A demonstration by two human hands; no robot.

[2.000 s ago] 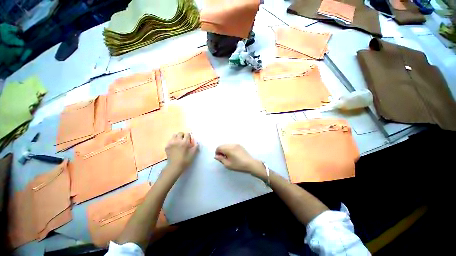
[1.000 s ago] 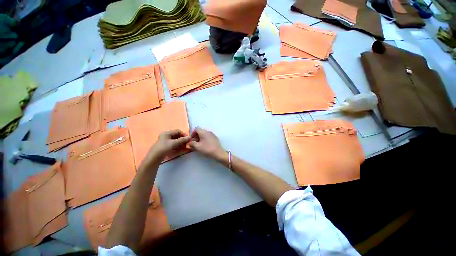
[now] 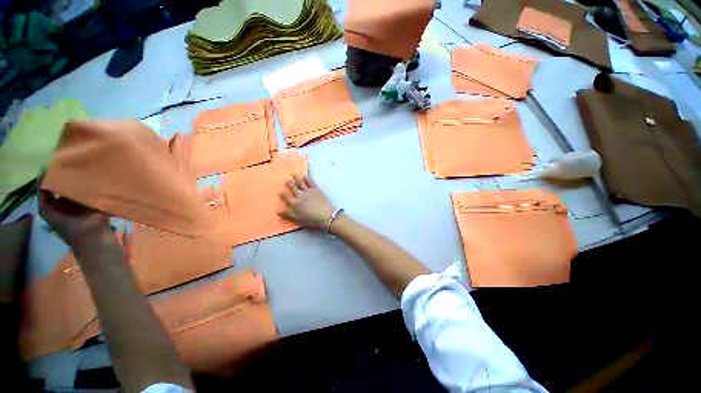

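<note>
My left hand (image 3: 81,219) is raised at the left and grips an orange panel (image 3: 127,173) by its lower left edge. The panel hangs tilted above the other orange pieces and hides part of them. My right hand (image 3: 307,203) lies flat, palm down with fingers apart, on the right edge of a plain orange panel (image 3: 257,196) on the tabletop. Zippered orange panels lie in front of me at the lower left (image 3: 219,318) and behind at the centre left (image 3: 230,138).
At the right are two zippered orange stacks (image 3: 515,242) (image 3: 476,146), a glue bottle (image 3: 573,166), a steel ruler (image 3: 549,123) and a brown bag body (image 3: 642,146). At the back are a dark rounded object (image 3: 369,67), a crumpled rag (image 3: 403,88) and yellow-green pieces (image 3: 261,34).
My hands have parted. My left hand has moved left and up with an orange panel in it. My right hand has opened and flattened on the plain panel. The view has shifted slightly.
</note>
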